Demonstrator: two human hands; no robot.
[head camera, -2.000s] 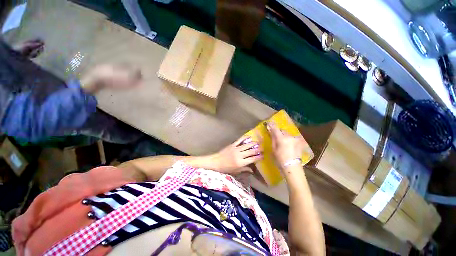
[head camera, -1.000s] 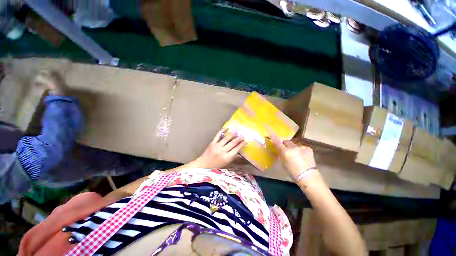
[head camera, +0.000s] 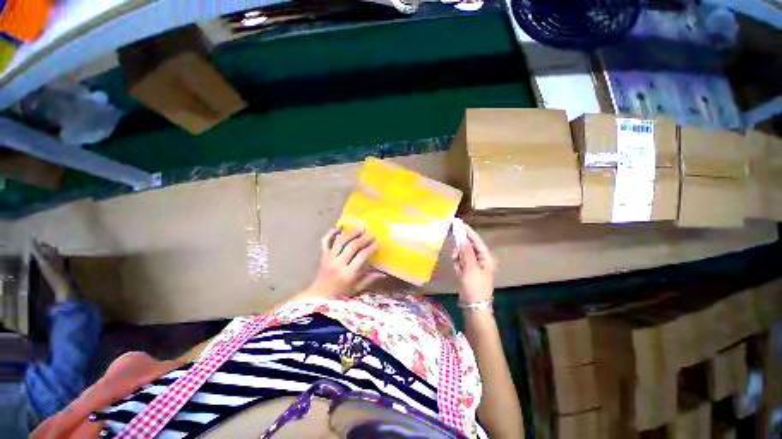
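A yellow-taped carton (head camera: 399, 219) stands on the cardboard-covered bench (head camera: 300, 206) right in front of me, turned at an angle. My left hand (head camera: 347, 261) rests with spread fingers on its lower left edge and steadies it. My right hand (head camera: 473, 257) is at the carton's right corner, with a tiny pale piece (head camera: 460, 231) between the fingertips. I cannot tell whether that piece touches the carton. White glare lies on the yellow face.
A row of brown cartons (head camera: 521, 163), one with a white label (head camera: 634, 171), sits on the bench to the right. A carton stack (head camera: 592, 377) is on the floor at lower right. Another person's sleeve (head camera: 73, 339) is at far left. A dark blue fan (head camera: 574, 19) is beyond.
My view has swung right. My right hand has moved from the yellow face to the carton's right corner. The brown carton that stood left of it two seconds ago is gone from the bench there.
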